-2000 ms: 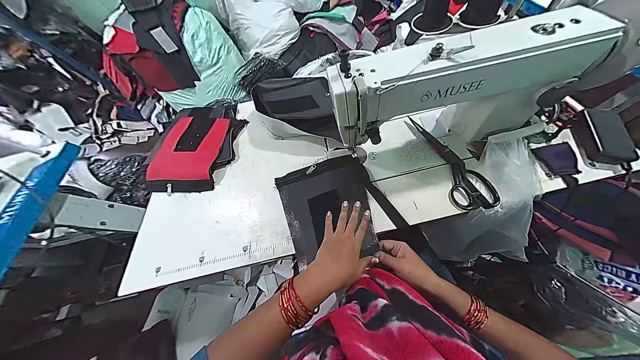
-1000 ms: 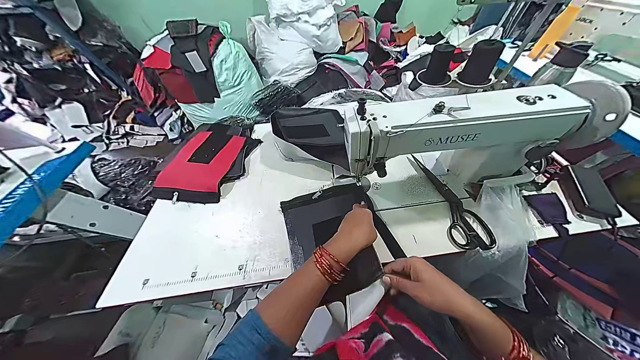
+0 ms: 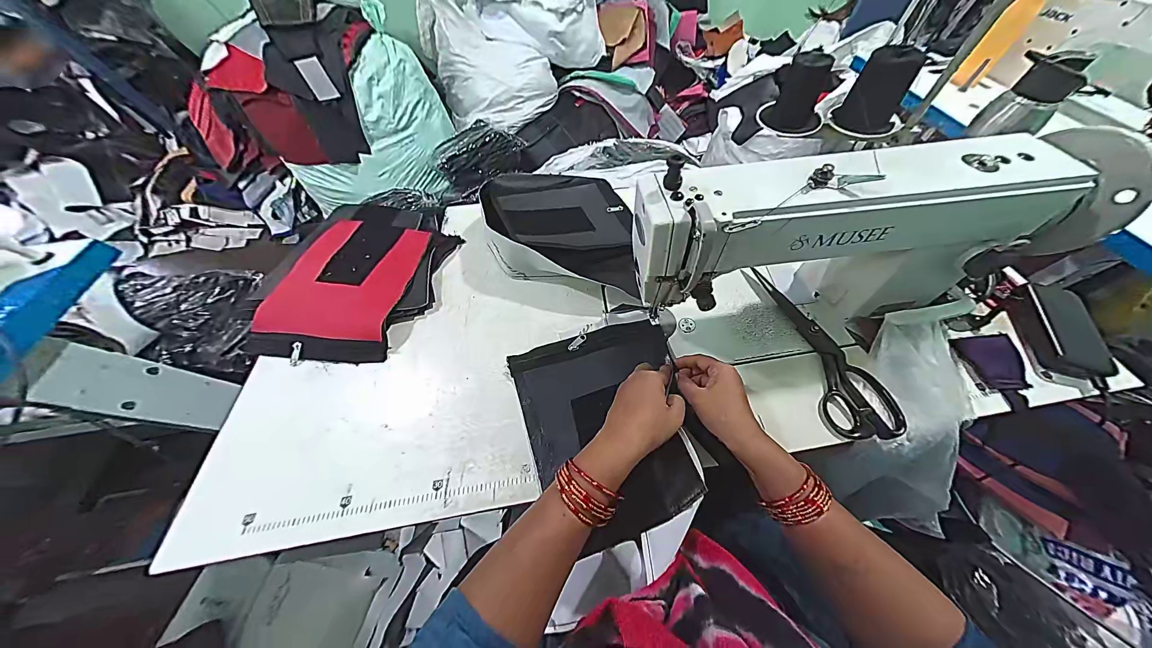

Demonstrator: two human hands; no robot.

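A black fabric panel with a zipper (image 3: 549,387) lies at the table's near edge, its upper right corner close under the needle area of the white sewing machine (image 3: 864,216). My left hand (image 3: 643,409) rests on the panel's right side, fingers pinching its edge or the black strip there. Beside it, my right hand (image 3: 715,400) pinches the same edge just below the presser foot. The fingertips of both hands nearly meet and partly hide what they hold. Black-handled scissors (image 3: 850,396) lie on the machine bed to the right of my right hand.
Red and black zippered pieces (image 3: 360,292) are stacked at the table's left. Another black piece with a white layer (image 3: 562,220) lies behind the needle. Black thread cones (image 3: 877,90) stand behind the machine. A printed ruler (image 3: 387,499) runs along the near table edge. Stuffed bags (image 3: 396,117) sit beyond.
My left hand has gone from lying flat on the panel to pinching its right edge. My right hand has moved up from the panel's lower corner to near the presser foot.
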